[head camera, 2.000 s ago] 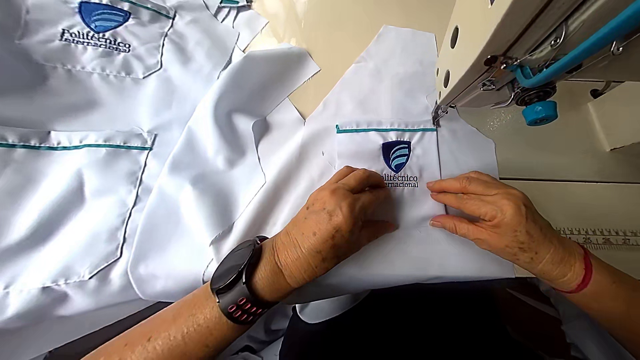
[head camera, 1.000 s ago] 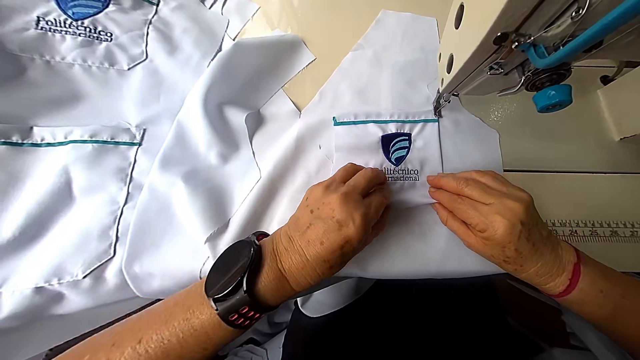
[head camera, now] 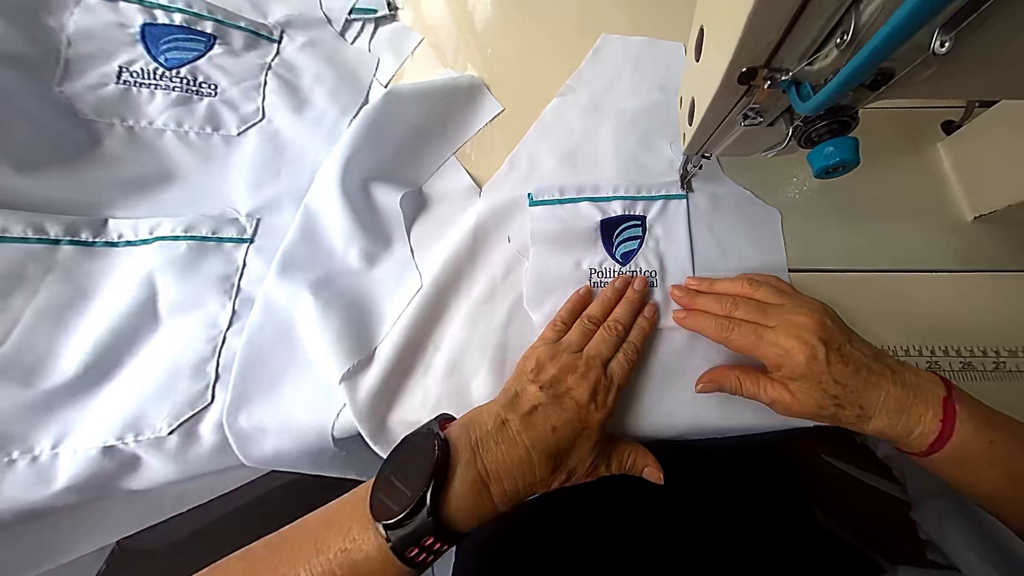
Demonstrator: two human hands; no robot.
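A white fabric pocket (head camera: 560, 240) with a teal trim strip and an embroidered shield emblem (head camera: 623, 239) lies on a white fabric panel (head camera: 616, 104). Flat on the pocket's lower part, with fingertips just under the emblem, rests my left hand (head camera: 568, 392); it wears a black watch. My right hand (head camera: 788, 344) lies on the cloth beside the pocket's right edge, fingers extended and thumb apart. Above it, the sewing machine's presser foot (head camera: 688, 172) sits at the pocket's upper right corner. The needle tip cannot be made out.
The sewing machine head (head camera: 752, 72) with a blue knob (head camera: 834, 158) fills the upper right. A measuring scale (head camera: 968, 362) runs along the table by my right wrist. At left lies more white fabric with a large stitched pocket (head camera: 120, 320) and a smaller embroidered pocket (head camera: 240, 76).
My left hand has gone from bent fingers to lying flat, uncovering more of the pocket's lower left. The fingers of my right hand have straightened and its thumb has spread away.
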